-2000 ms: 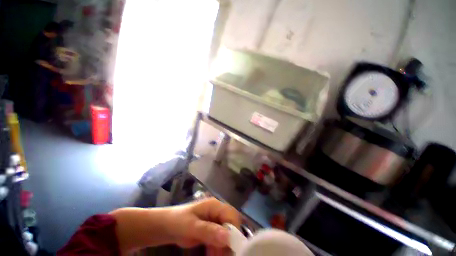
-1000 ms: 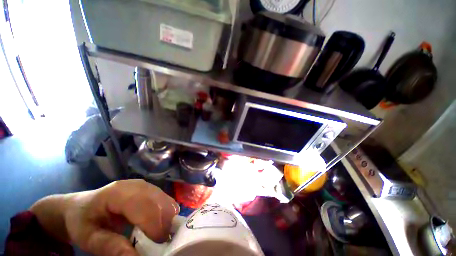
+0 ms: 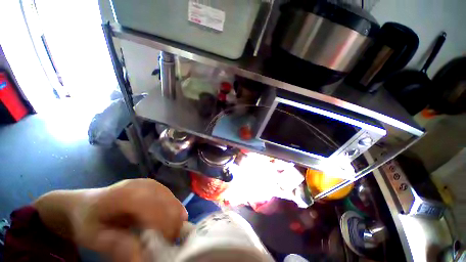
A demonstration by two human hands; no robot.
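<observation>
My left hand [image 3: 120,217], in a dark red sleeve, comes in from the lower left. Its fingers are closed on the handle of a white mug [image 3: 225,240] with a dark line drawing. Hand and mug are blurred, and the mug is cut off by the bottom edge, so its inside is hidden. A small white rounded thing [image 3: 295,258] shows at the bottom edge, right of the mug; I cannot tell what it is. My right hand is not in view.
A metal shelf [image 3: 189,123] stands ahead with a grey bin [image 3: 173,30], a rice cooker [image 3: 327,38] and a microwave [image 3: 311,128]. Pots [image 3: 214,156] sit lower. A counter with a stove [image 3: 398,179] is at right. A plastic bag [image 3: 110,120] lies left.
The view has swung from the doorway to the shelf, then shifted slightly. My left hand still holds the mug. The small white thing has appeared at the bottom edge.
</observation>
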